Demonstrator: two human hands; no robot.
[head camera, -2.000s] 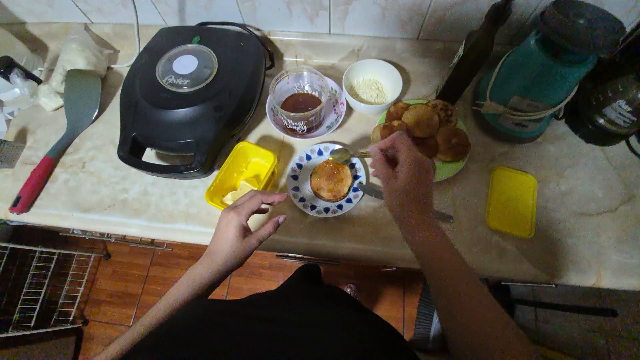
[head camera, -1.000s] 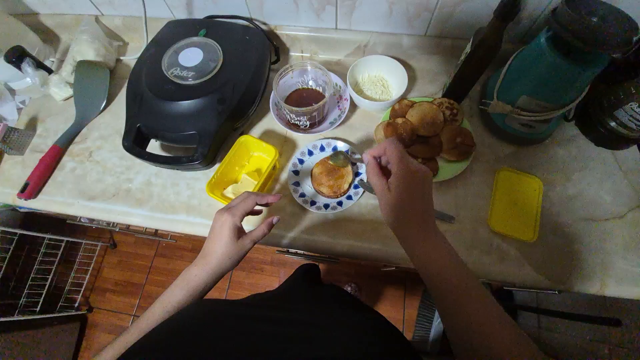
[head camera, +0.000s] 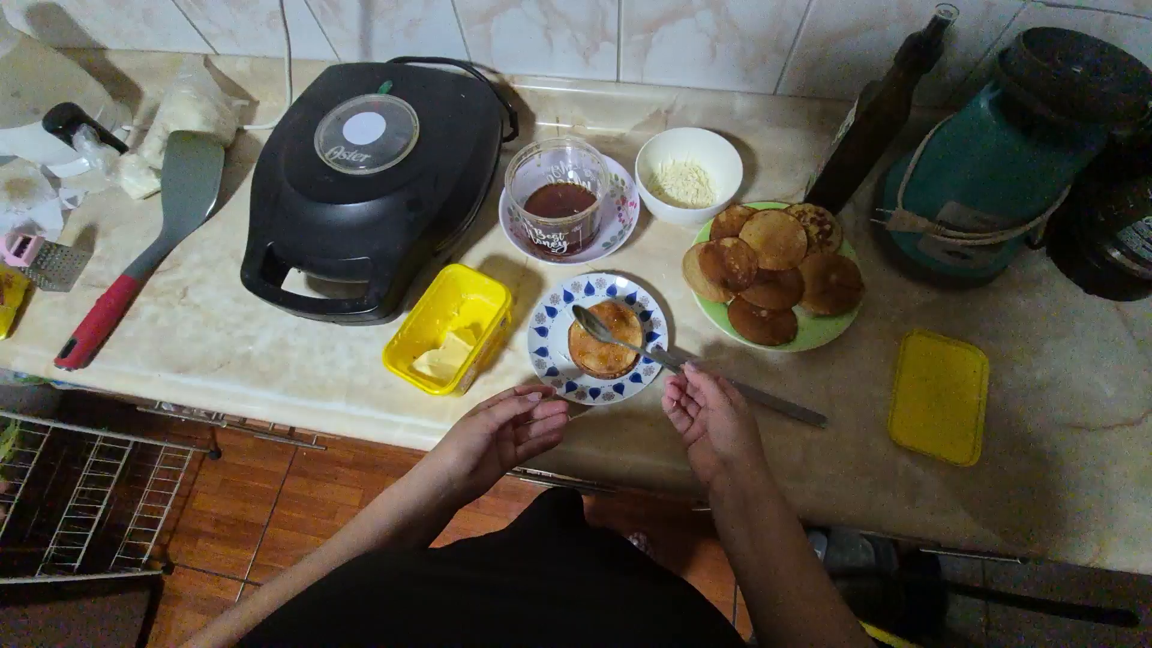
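Observation:
My right hand (head camera: 711, 414) holds a metal spoon (head camera: 601, 326) by its handle, the bowl over a small pancake (head camera: 607, 340) with a glossy top. That pancake lies on a white plate with blue drop shapes (head camera: 551, 360). A table knife (head camera: 783, 407) rests on the counter, one end by the plate and partly behind the spoon. My left hand (head camera: 508, 432) is empty, fingers apart, just below the plate's lower left edge. Up and left of it sits a yellow tub (head camera: 409, 346) with butter (head camera: 445, 355). A clear cup of brown syrup (head camera: 560, 211) stands in a flowered dish (head camera: 621, 211).
Several pancakes (head camera: 774, 238) fill a green plate (head camera: 814, 339) at right, near a white bowl of grated cheese (head camera: 684, 180), a dark bottle (head camera: 877, 117) and a yellow lid (head camera: 939, 398). Leftward are a black Oster appliance (head camera: 378, 216) and a red-handled spatula (head camera: 144, 261).
My right hand has moved down toward the counter's front edge, with the spoon now slanting over the pancake. My left hand has stayed near the plate's lower left.

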